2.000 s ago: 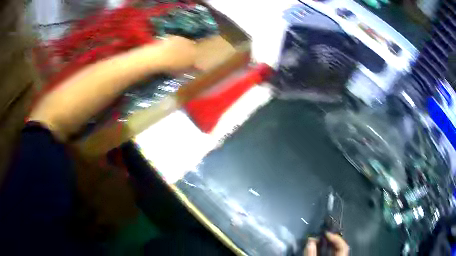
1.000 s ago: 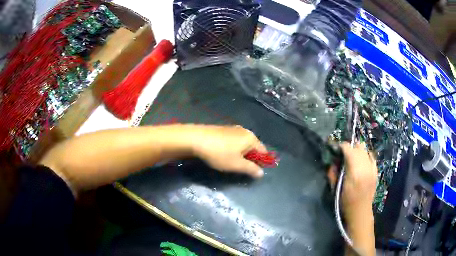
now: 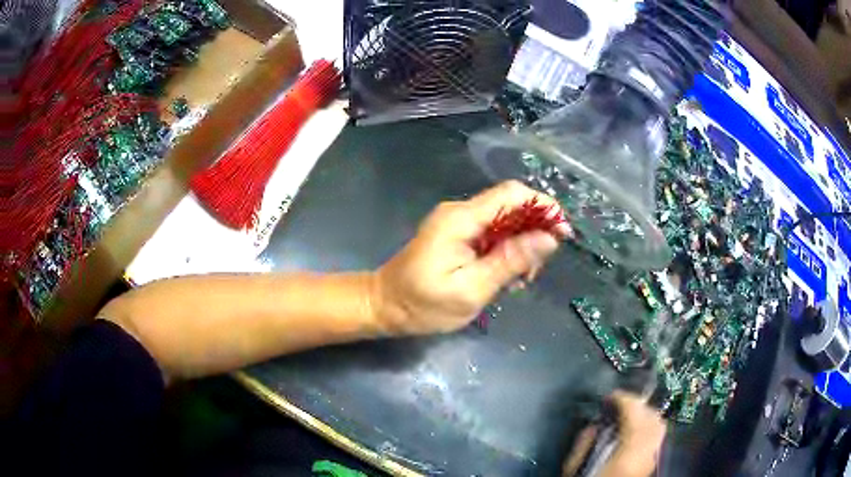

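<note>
My left hand (image 3: 467,265) is closed around a bunch of red lead wires (image 3: 527,222), with the tips fanned out past the thumb, over the dark mat (image 3: 401,186). My right hand (image 3: 625,438) is at the bottom right, blurred, holding a dark pen-like tool (image 3: 597,451) that looks like a soldering iron; its tip is blurred. A narrow green circuit board (image 3: 602,333) lies on the mat between the hands, beside a jumbled pile of green boards (image 3: 718,270).
A brown cardboard box (image 3: 201,140) with wired boards is at left. A red wire sheaf (image 3: 266,144) lies on white paper (image 3: 313,168). A black fan (image 3: 434,56) stands at the back. A clear funnel-shaped hood (image 3: 606,140) on a dark hose overhangs the mat and pile.
My left hand has moved up and right with the red wires. My right hand has moved down toward the near edge. A single board now shows on the mat beside the pile.
</note>
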